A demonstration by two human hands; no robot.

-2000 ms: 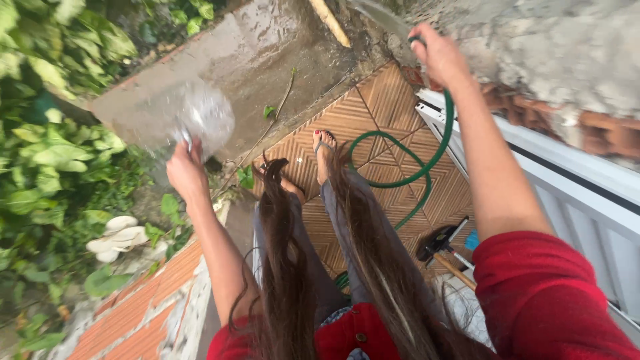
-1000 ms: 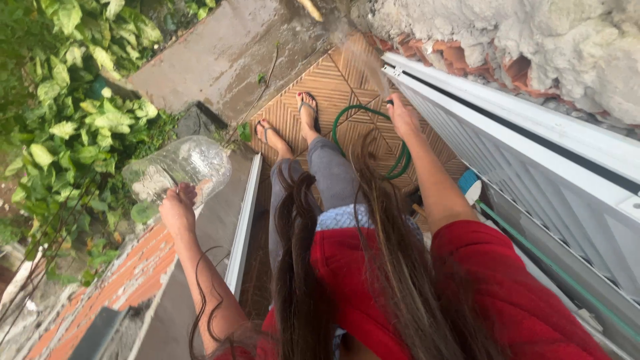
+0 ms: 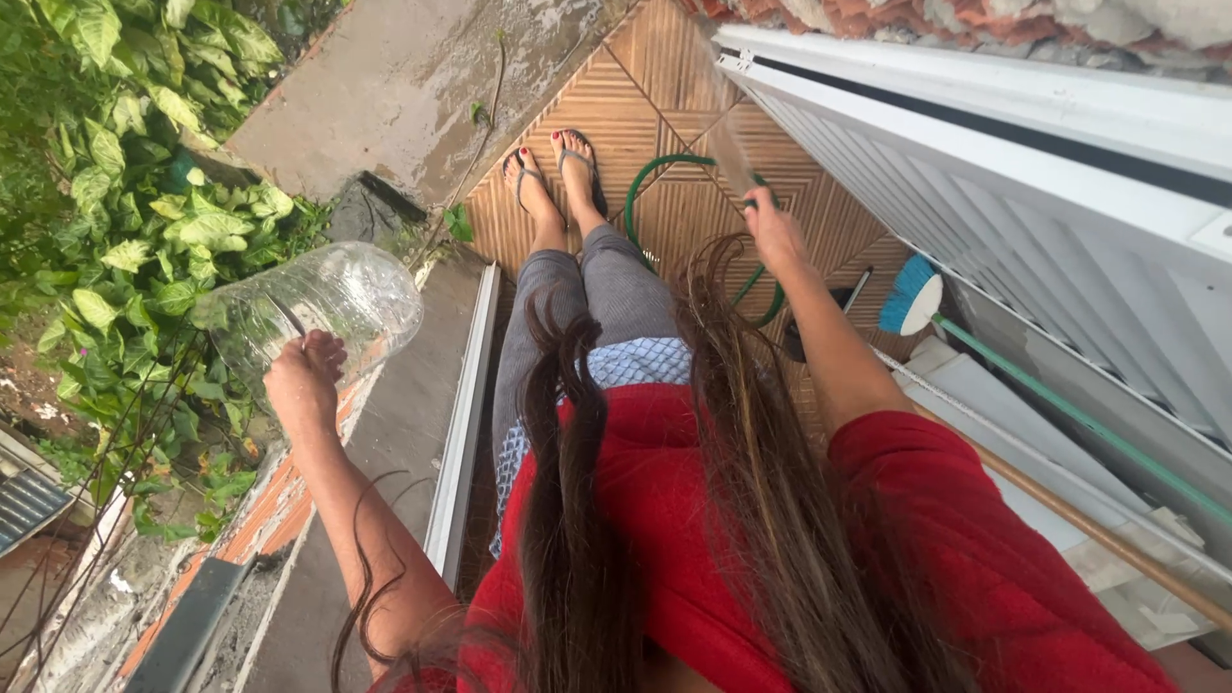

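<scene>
My left hand (image 3: 306, 377) is closed on the handle of a large clear plastic water jug (image 3: 371, 289), which lies tilted over the low wall beside the plants; its surface is wet. At the upper right, my right hand (image 3: 773, 229) grips the end of a green garden hose (image 3: 630, 207). Water (image 3: 733, 154) sprays from it toward the top of the view. The hose loops on the brown tiled floor near my feet.
A white louvered metal door (image 3: 924, 144) stands at the right. Below it lean a blue-and-white broom (image 3: 912, 296) and a wooden pole (image 3: 1078, 515). Leafy plants (image 3: 125, 212) fill the left, with a dark stone (image 3: 371, 207) and wet concrete (image 3: 366, 106) beyond the tiles.
My feet, apart two seconds ago, are now side by side. The jug is seen more from its side. The hose spray continues, and the view has shifted toward my body.
</scene>
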